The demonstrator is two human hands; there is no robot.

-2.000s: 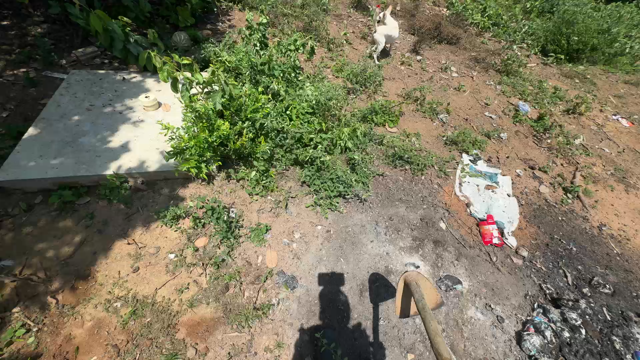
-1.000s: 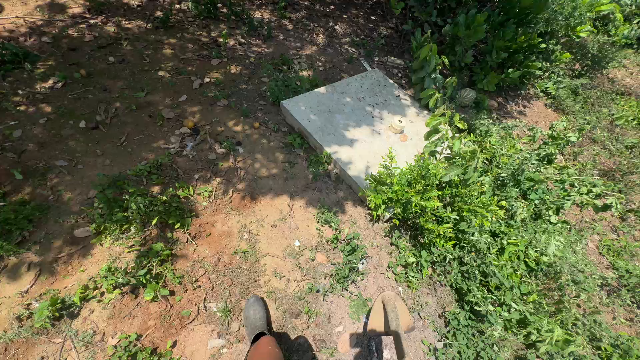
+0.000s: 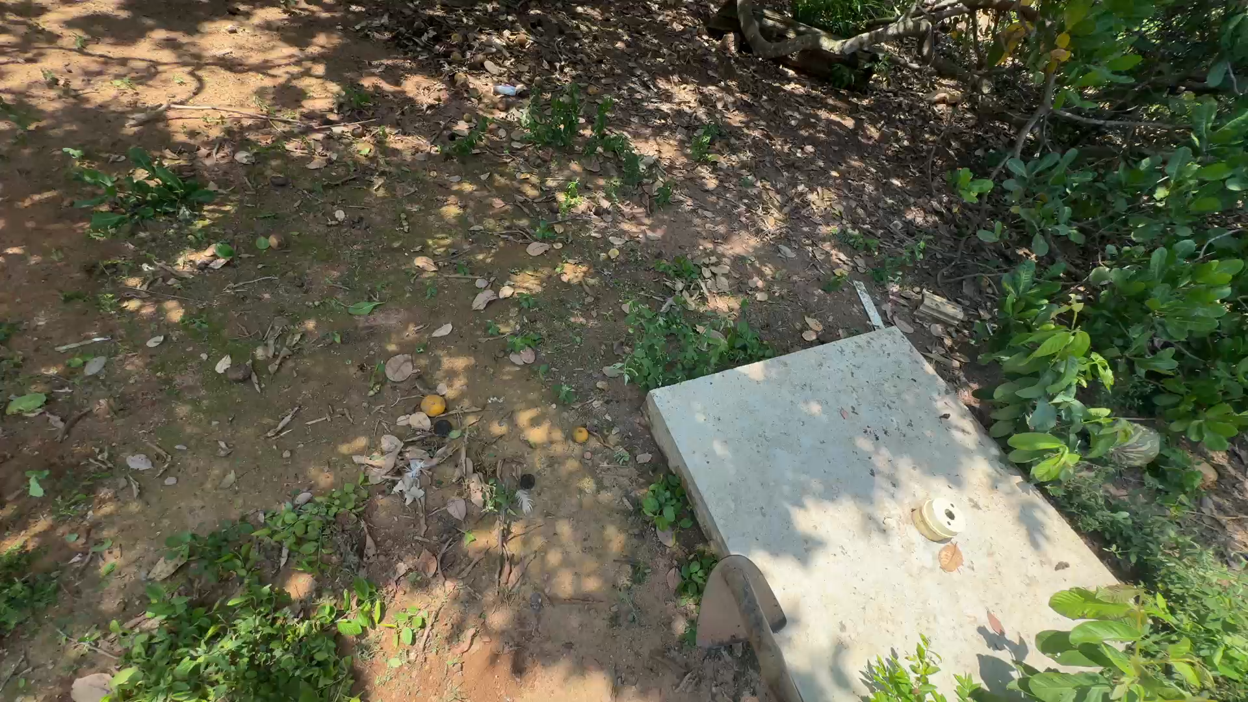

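Neither my left hand nor my right hand shows in the head view. A hoe's metal blade (image 3: 738, 602) is at the bottom, right of centre, by the near left edge of a pale concrete slab (image 3: 829, 419). Its handle (image 3: 765, 639) runs down out of the frame, so whatever holds it is hidden. On the slab sits a small round cream-coloured fitting with a dark hole (image 3: 944, 519). A dry brown leaf (image 3: 950, 558) lies just below that fitting.
Leafy bushes (image 3: 1150, 322) line the slab's right side. Low weeds (image 3: 244, 624) grow at bottom left. Yellow fruits (image 3: 433, 405) and dry leaves lie on the soil left of the slab. A thick bent branch (image 3: 829, 39) crosses the top right.
The view has swung left and forward, so the slab is larger and the white dog and burnt patch are out of frame. The hoe blade now appears beside the slab's edge.
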